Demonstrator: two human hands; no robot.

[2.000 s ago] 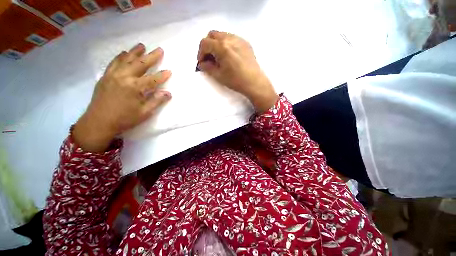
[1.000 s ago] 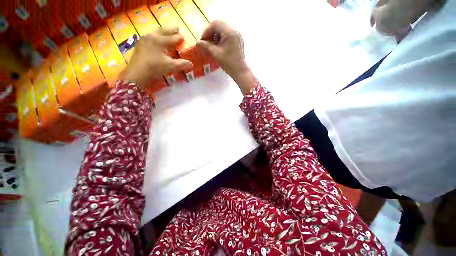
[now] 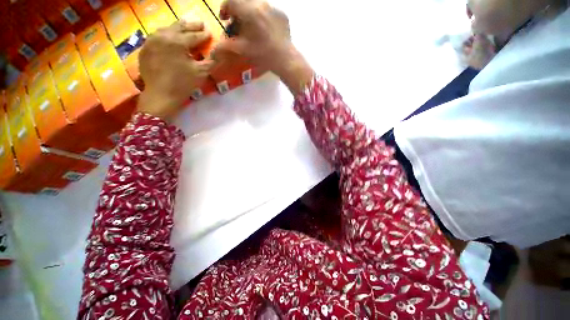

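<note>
Slim orange-and-yellow product cartons (image 3: 70,81) stand in a tight row from the left edge to the top middle. My left hand (image 3: 169,65) lies over the row near its right end, with thumb and fingers around the end of one carton. My right hand (image 3: 262,40) is just right of it, fingers bent over the same end of the row. A small dark tool (image 3: 231,29) shows at its fingertips; its shape is unclear. Any sticker at the fingertips cannot be made out. A white sheet (image 3: 231,169) lies flat in front of me.
More orange cartons (image 3: 25,28) stand behind the row at the upper left. The white tabletop (image 3: 369,69) runs to the right. A person in a white garment (image 3: 487,144) is close on my right, with a hand near the table's far right. The table's front edge is near my lap.
My hands have gone from the white sheet up to the carton row, which has come into view. In the last second, the row and both hands have shifted up and left in view.
</note>
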